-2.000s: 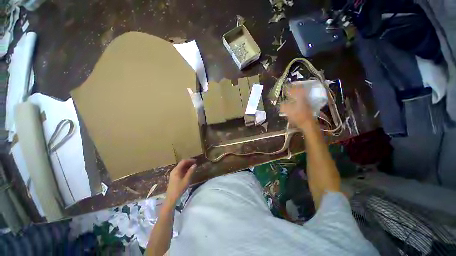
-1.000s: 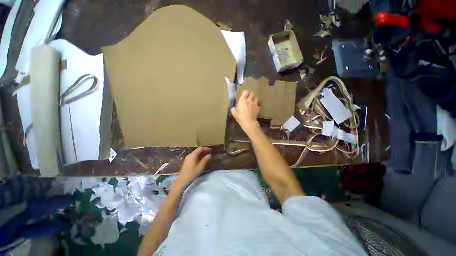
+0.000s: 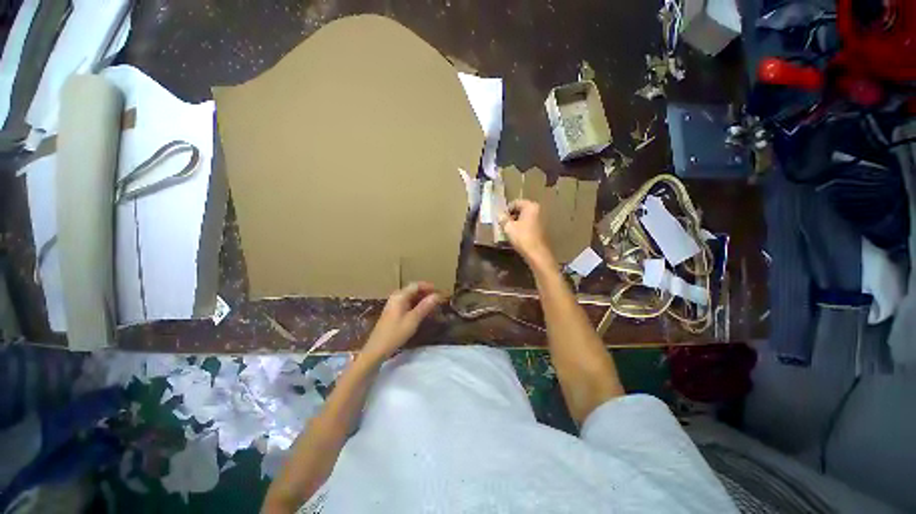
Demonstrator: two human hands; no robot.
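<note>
A large tan sleeve panel [image 3: 347, 166] lies flat in front of me. My left hand [image 3: 414, 301] rests at its lower right edge with fingers curled; whether it grips anything cannot be told. Small tan cut pieces [image 3: 562, 211] lie to the panel's right. My right hand [image 3: 522, 219] is at their left side, fingertips together at a piece whose white side [image 3: 491, 206] shows. The hand covers the contact point. Tan tie strips [image 3: 683, 196] lie in a tangle further right, with white pieces [image 3: 665, 229] on them.
A rolled bundle [image 3: 88, 211] lies on white-faced panels [image 3: 166, 241] at left. A small open cardboard box [image 3: 579, 120], a grey-blue box [image 3: 703, 141] and dark garments [image 3: 819, 201] with a red item [image 3: 788, 72] are at right. Paper scraps [image 3: 236, 402] lie below the table edge.
My right hand moved from the tie strips to the small pieces, where a white side now shows at the left. My left hand moved slightly right along the panel's lower edge.
</note>
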